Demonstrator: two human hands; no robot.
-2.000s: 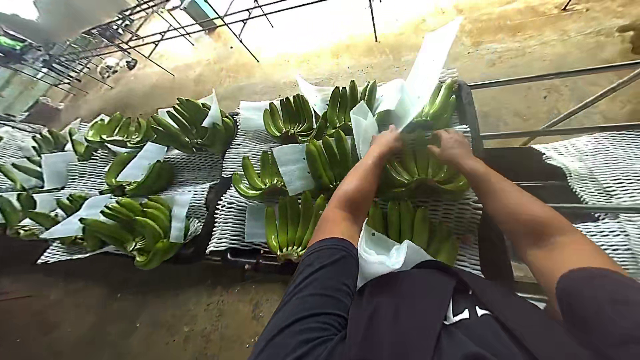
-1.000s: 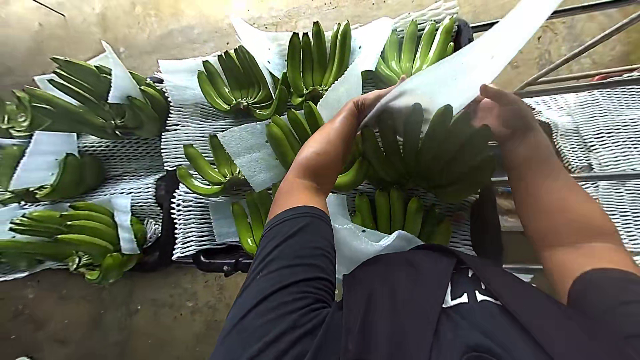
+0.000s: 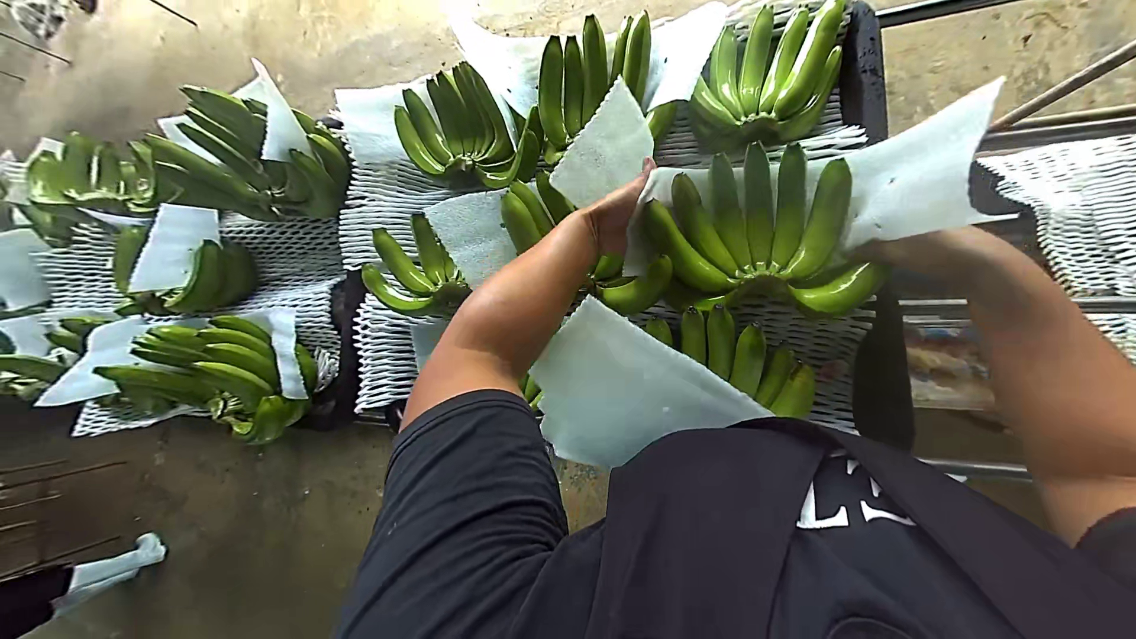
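Note:
In the head view, a cluster of green bananas [image 3: 754, 226] lies between my two hands, with a white foam sheet [image 3: 923, 182] behind and beside it. My left hand [image 3: 617, 209] is at the sheet's left edge, its fingers partly hidden. My right hand [image 3: 910, 253] is under the sheet at the cluster's right side, fingers hidden. A second cluster of bananas [image 3: 768, 71] sits just beyond, and a shorter one [image 3: 745, 355] lies nearer my body, beside a loose foam sheet [image 3: 639, 382].
Left of my arm, more banana clusters [image 3: 461, 124] rest on white foam netting [image 3: 382, 213], some with foam sheets between them. Another netting-lined tray with bananas [image 3: 222, 364] stands further left. Metal rails [image 3: 958, 306] and more white netting [image 3: 1074, 213] are at the right.
The foam sheet that stood raised over the cluster between my hands has come down behind and beside it, uncovering the bananas. My right hand has moved lower along the cluster's right side.

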